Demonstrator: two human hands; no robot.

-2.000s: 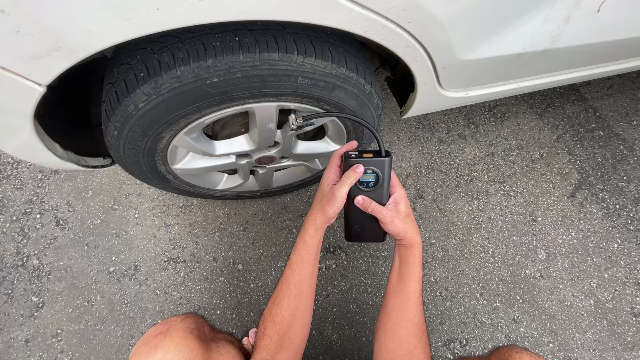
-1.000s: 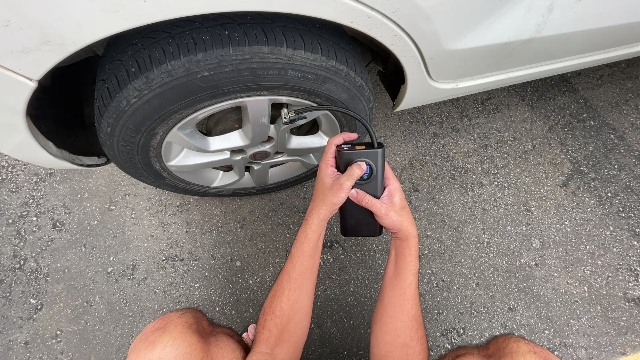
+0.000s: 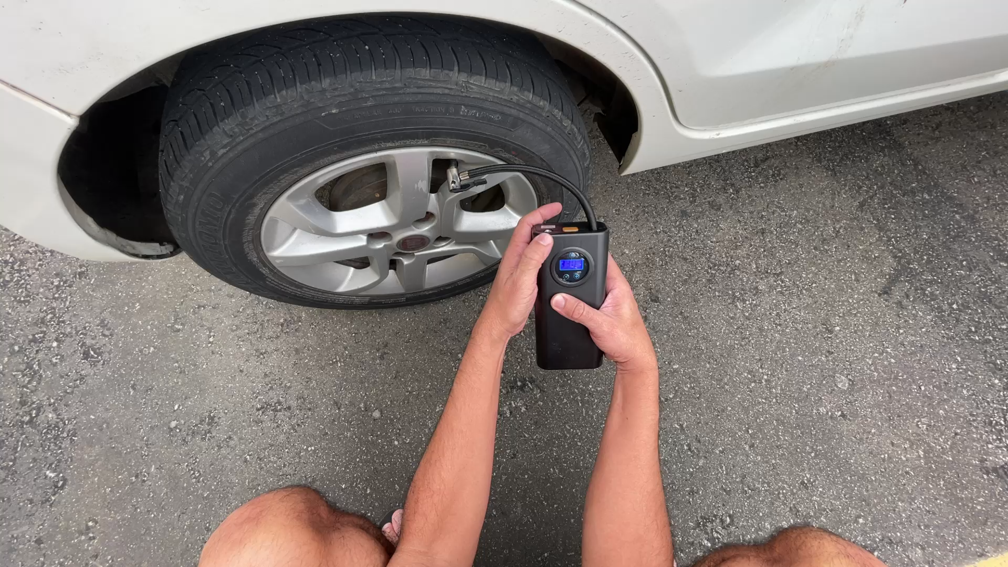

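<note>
Both my hands hold a black portable tyre inflator [image 3: 568,339] upright in front of the wheel. My left hand [image 3: 516,276] grips its left side, thumb near the top left corner. My right hand [image 3: 618,319] wraps the right side, with its thumb across the front below the round panel. The small display [image 3: 571,265] glows blue. A black air hose [image 3: 543,172] arcs from the inflator's top to a metal valve chuck [image 3: 454,177] at the upper part of the silver alloy wheel [image 3: 413,189]. Whether the chuck sits on the valve stem cannot be told. Around the wheel is a black tyre [image 3: 378,94].
A white car body [image 3: 756,55] with its wheel arch surrounds the tyre above. Below lies grey asphalt [image 3: 787,331]. My bare knees [image 3: 291,531] show at the bottom edge. A bit of yellow surface [image 3: 992,561] shows at the lower right corner.
My left thumb has moved off the round panel, where it lay one second ago, to the inflator's top left edge. The display now shows lit blue.
</note>
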